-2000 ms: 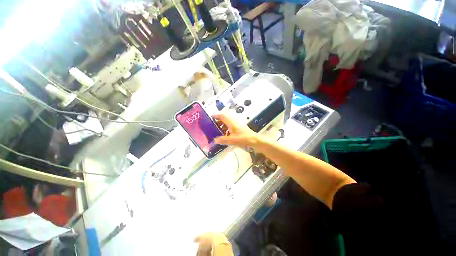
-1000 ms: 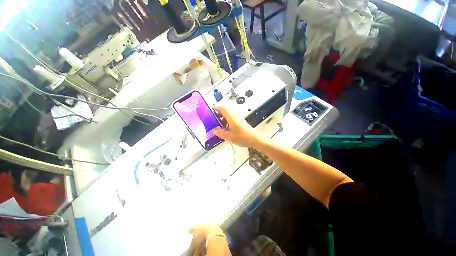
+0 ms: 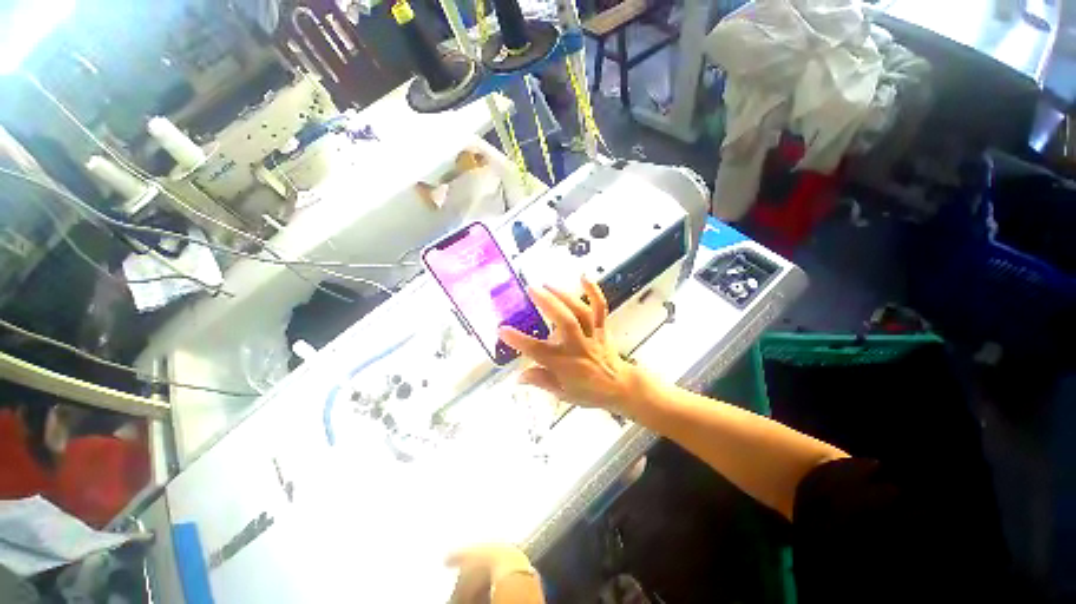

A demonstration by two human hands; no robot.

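Observation:
A smartphone [image 3: 481,283] with a lit pink and purple screen stands tilted against the white sewing machine [image 3: 619,218]. My right hand [image 3: 578,354] reaches in from the right, its fingers spread over the machine side of the phone. Its thumb is at the lower part of the screen; I cannot tell if it touches. My left hand [image 3: 490,575] is at the bottom edge, by the front edge of the white table [image 3: 342,507]. It is partly cut off and washed out by glare, so its fingers are unclear.
Black thread cones [image 3: 443,65] stand behind the machine. A tray of small parts [image 3: 740,277] is at the table's right end. A green crate [image 3: 850,347] is beside my right arm. A heap of whitish cloth [image 3: 814,71] is at the back right. Dark snips [image 3: 242,537] lie on the table.
My right hand's fingers have spread and lifted away from the phone's edge. The phone screen shows a different, paler picture. The left hand has hardly moved.

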